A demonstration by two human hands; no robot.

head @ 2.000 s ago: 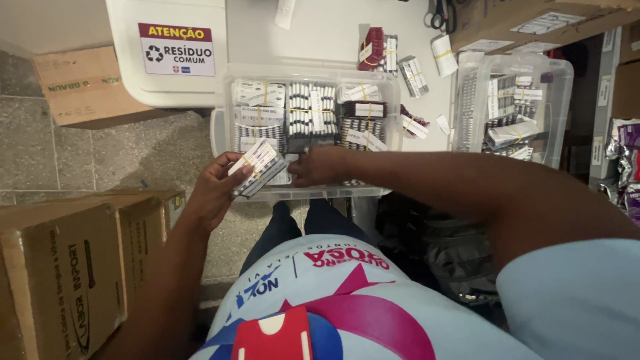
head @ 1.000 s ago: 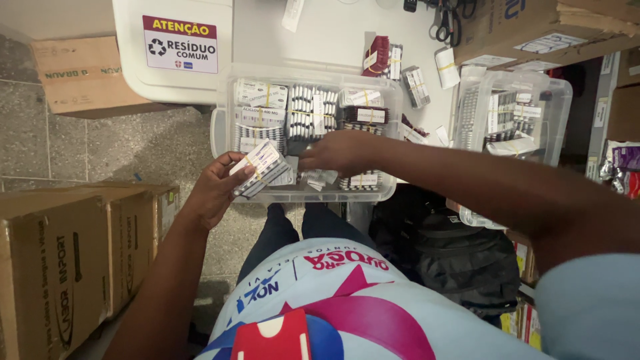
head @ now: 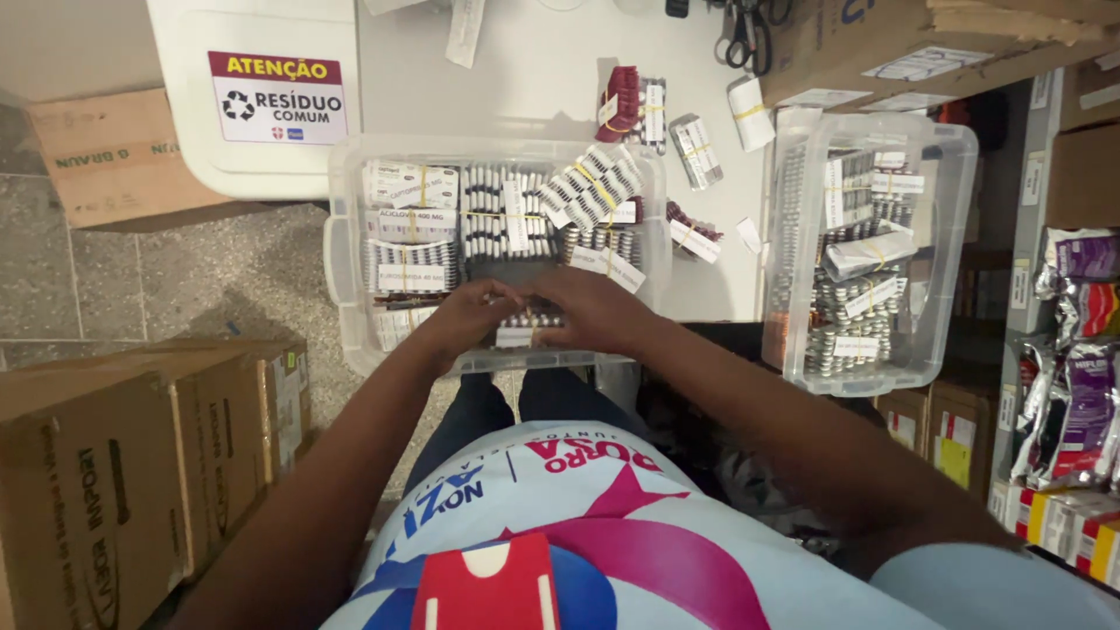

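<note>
Banded bundles of blister packs fill a clear plastic bin (head: 339, 262) in front of me. My left hand (head: 472, 317) and my right hand (head: 588, 308) meet over the bin's near middle. Between them is a small bundle of blister packs (head: 516, 336) with a white label; the fingers of both hands are at its rubber band. Just beyond my hands stands a bundle of white and dark packs (head: 509, 212). A striped bundle of blister packs (head: 593, 185) lies tilted on top of the bundles at the back right.
A second clear bin (head: 958, 262) with more bundles stands at the right. On the white table (head: 525, 96) lie maroon blister packs (head: 619, 103), other bundles and black scissors (head: 745, 39). Cardboard boxes (head: 219, 446) stand at the left; a white lid (head: 179, 131) bears a waste sign.
My left hand has moved right and down into the bin, beside my right hand. The striped bundle now lies across the bin's back right, where no such bundle lay before.
</note>
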